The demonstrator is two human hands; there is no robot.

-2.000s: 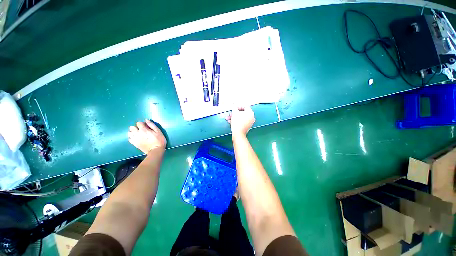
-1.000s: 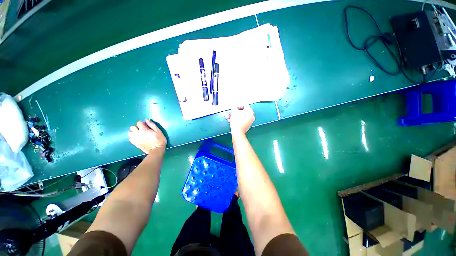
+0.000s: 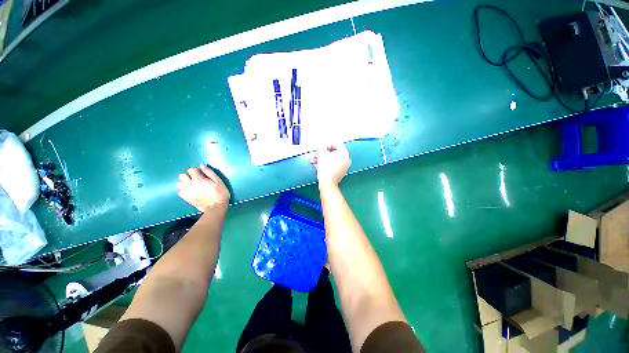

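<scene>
A loose pile of white sheets (image 3: 338, 89) lies on the green bench (image 3: 138, 110). Several dark marker pens (image 3: 280, 109) lie on the left part of the pile. My left hand (image 3: 203, 187) rests on the bench near its front edge, left of the pile, with the fingers curled and nothing seen in it. My right hand (image 3: 333, 164) is at the bench's front edge, touching or just below the pile's lower edge. Its fingers are curled, and whether it grips a sheet is hidden.
A blue stool (image 3: 291, 248) stands on the floor below the bench. Open cartons with black inserts (image 3: 503, 289) are at lower right, another blue stool (image 3: 592, 141) at right. A black box with a cable (image 3: 576, 52), plastic bags (image 3: 17, 200) and a black fan (image 3: 27, 314) also show.
My hands have stayed in place. The view has shifted very slightly; nothing else has visibly moved.
</scene>
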